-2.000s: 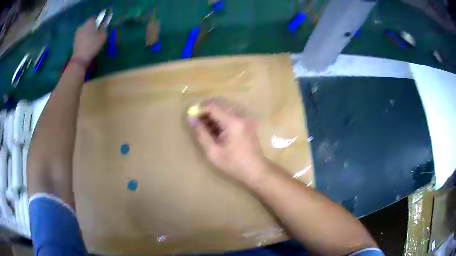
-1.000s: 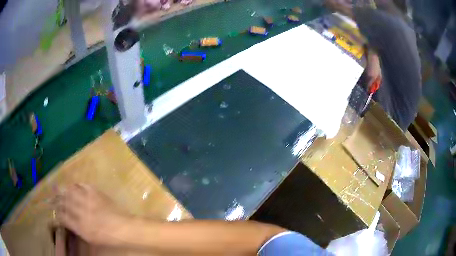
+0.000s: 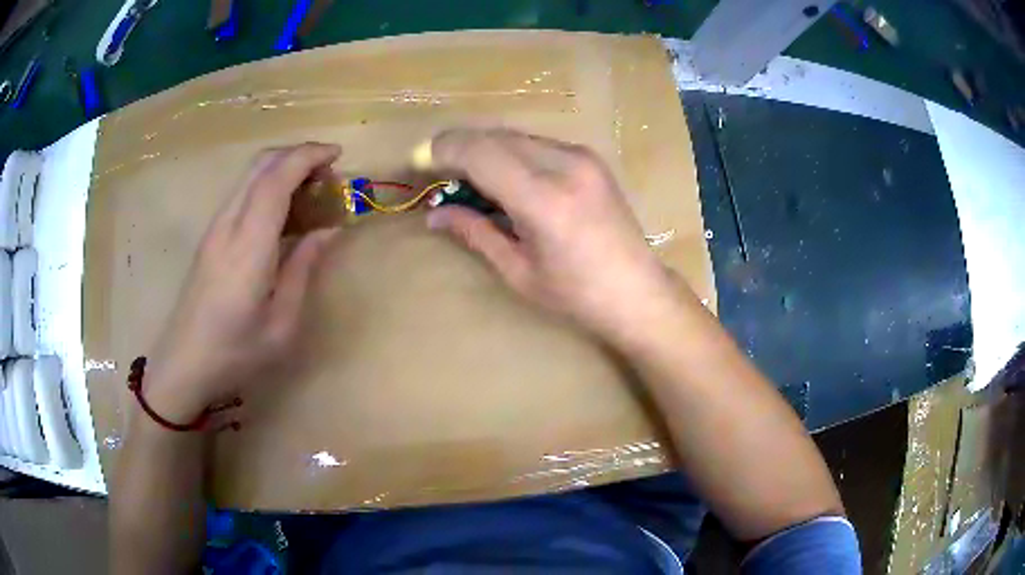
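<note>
My left hand (image 3: 242, 270) curves its fingers and thumb around a battery with a brown face, mostly hidden; its blue end (image 3: 360, 197) shows past the fingertips. Thin red and yellow lead wires (image 3: 391, 207) run from that end to a small dark green circuit board (image 3: 463, 198). My right hand (image 3: 540, 213) holds the board between thumb and fingers, which partly cover it. A pale yellow finger cot (image 3: 424, 154) is on a right fingertip. Both hands are over the brown cardboard (image 3: 382, 371).
White housings (image 3: 25, 303) are stacked at the left. Blue batteries (image 3: 90, 92) and a white shell (image 3: 116, 32) lie on the green bench beyond. A grey post (image 3: 759, 39) rises at the back right. A thin rod (image 3: 728, 180) lies on the dark mat (image 3: 843, 270).
The view has swung back from the right side to the cardboard. My left hand has come from the far bench to the cardboard. The battery, wires and board now show between both hands.
</note>
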